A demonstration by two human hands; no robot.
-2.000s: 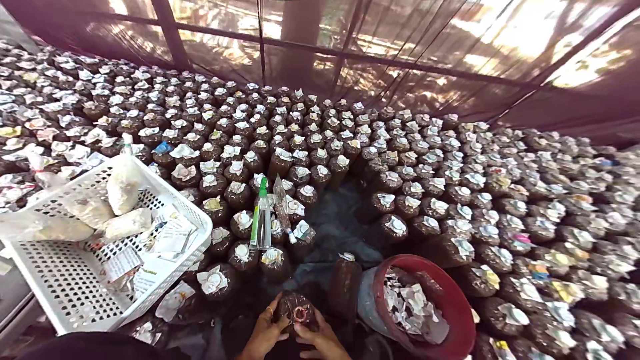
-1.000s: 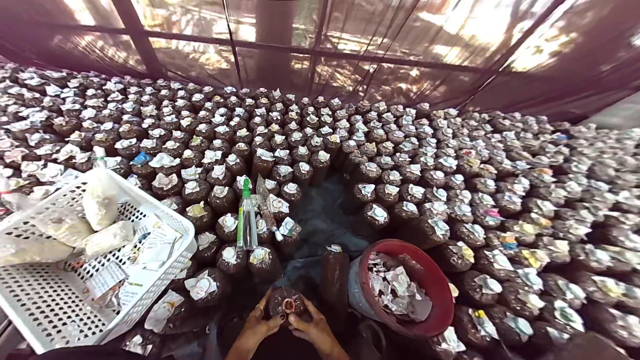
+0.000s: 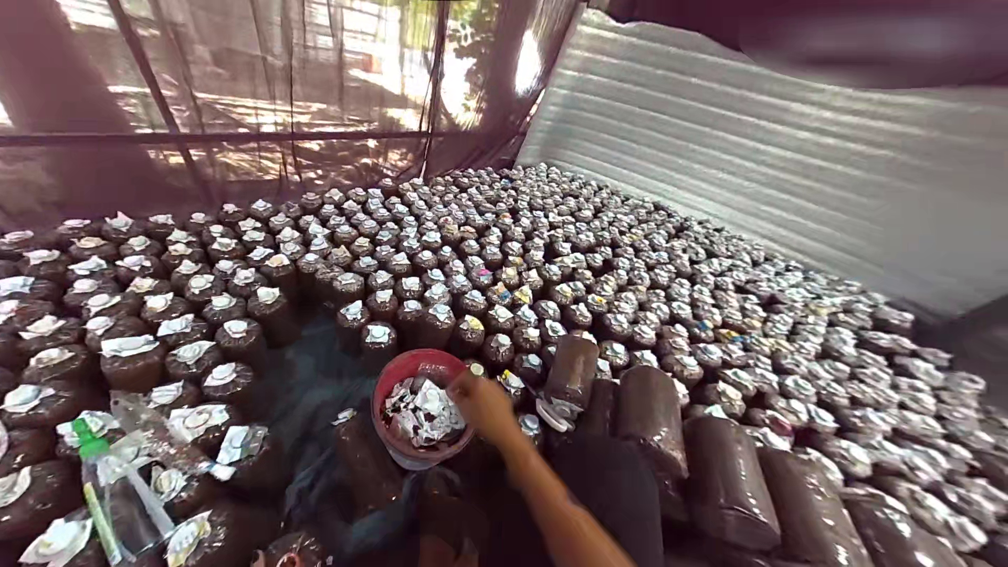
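Note:
My right hand point(image 3: 486, 408) is at the right rim of a red bucket point(image 3: 421, 358) that holds crumpled white paper pieces point(image 3: 429, 413). Blur hides its fingers, so whether it holds anything cannot be told. At the bottom edge, left of centre, stands a filled brown plastic bag point(image 3: 298, 549) with a ring-like open mouth; a bit of skin shows beside it, but my left hand is not clearly visible. A clear spray bottle with a green top point(image 3: 93, 442) lies on bags at the lower left. Beside the bucket leans a closed brown bag point(image 3: 366, 461).
Rows of upright brown bags with paper-covered tops point(image 3: 378, 335) spread all around. Several bags point(image 3: 728, 480) lie on their sides at the lower right. A dark mesh wall point(image 3: 236, 94) stands behind, and a pale ribbed sheet wall point(image 3: 740, 157) rises at right.
The view has swung to the right. Both hands were around the brown bag with the ring mouth; my right hand has left it and is now at the red bucket.

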